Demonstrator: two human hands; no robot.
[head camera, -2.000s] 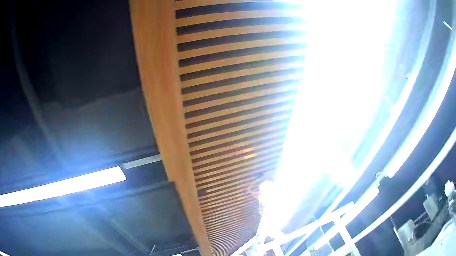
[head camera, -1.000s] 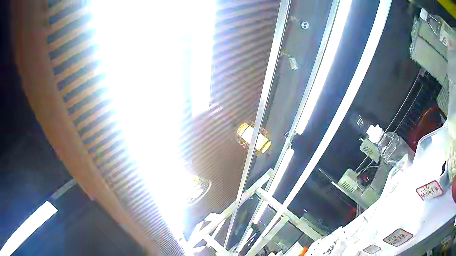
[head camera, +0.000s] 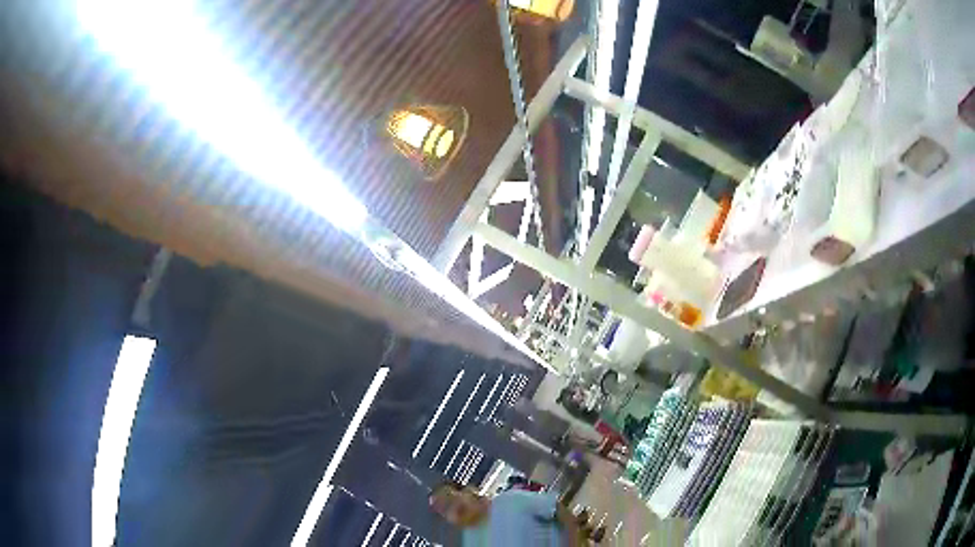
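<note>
Neither of my hands is in the picture. The view is tilted strongly to one side and blurred. Nearest in view at the upper right is a bench with a white top (head camera: 903, 198). White containers or bags stand on it, and small red-framed labels (head camera: 833, 250) show along its edge. A patch of small dark marks on white (head camera: 772, 190) lies farther along the bench; I cannot tell what it is.
A person in a light blue top (head camera: 515, 519) is at the bottom. A white metal frame (head camera: 615, 288) crosses the middle. Stacked trays (head camera: 700, 449) are at the lower right. A bright strip light (head camera: 230, 118) and a yellow lamp (head camera: 424, 137) are overhead.
The view has swung from the ceiling toward the hall. The bench has moved up in the picture, and the stacked trays and the person have come into view.
</note>
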